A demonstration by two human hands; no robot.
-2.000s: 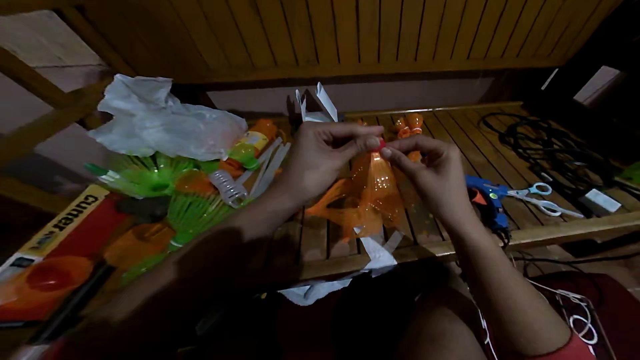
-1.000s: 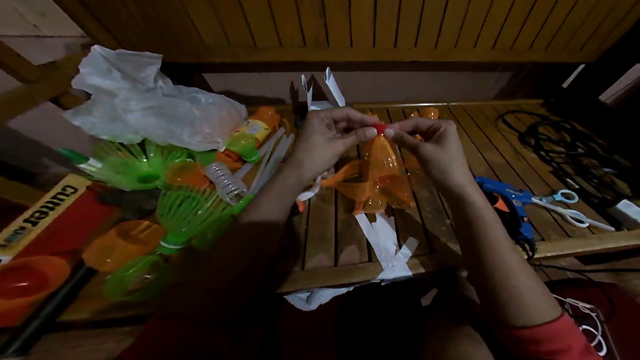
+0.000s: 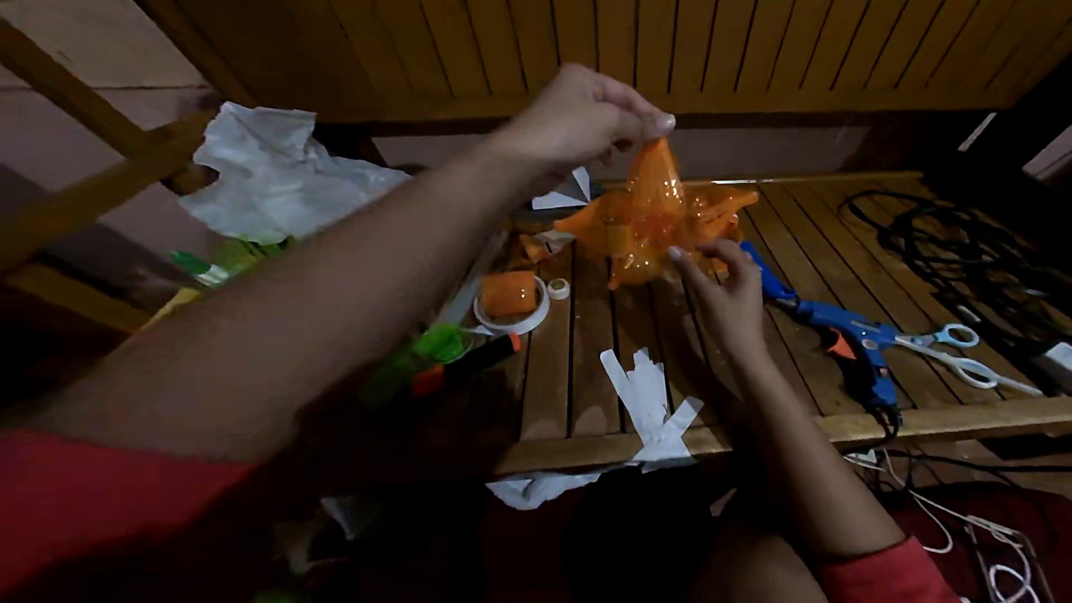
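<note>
A translucent orange plastic piece shaped like a flower or star hangs above the slatted wooden bench. My left hand pinches its pointed upper end between thumb and fingers. Lower down, my right hand has thumb and forefinger at the piece's lower right petals; whether they grip it I cannot tell. Right of that hand lies a blue glue gun with an orange trigger, beside scissors with pale handles. A roll of tape with an orange piece inside it lies left of centre.
White paper strips lie at the bench's front edge. A crumpled white plastic bag is at the back left, a coiled black cable at the right. A black marker-like object and green plastic lie near my left forearm.
My hands, earlier together at a small red part atop the orange piece, are now apart: the left is up at its tip, the right lower by the petals. The view has shifted.
</note>
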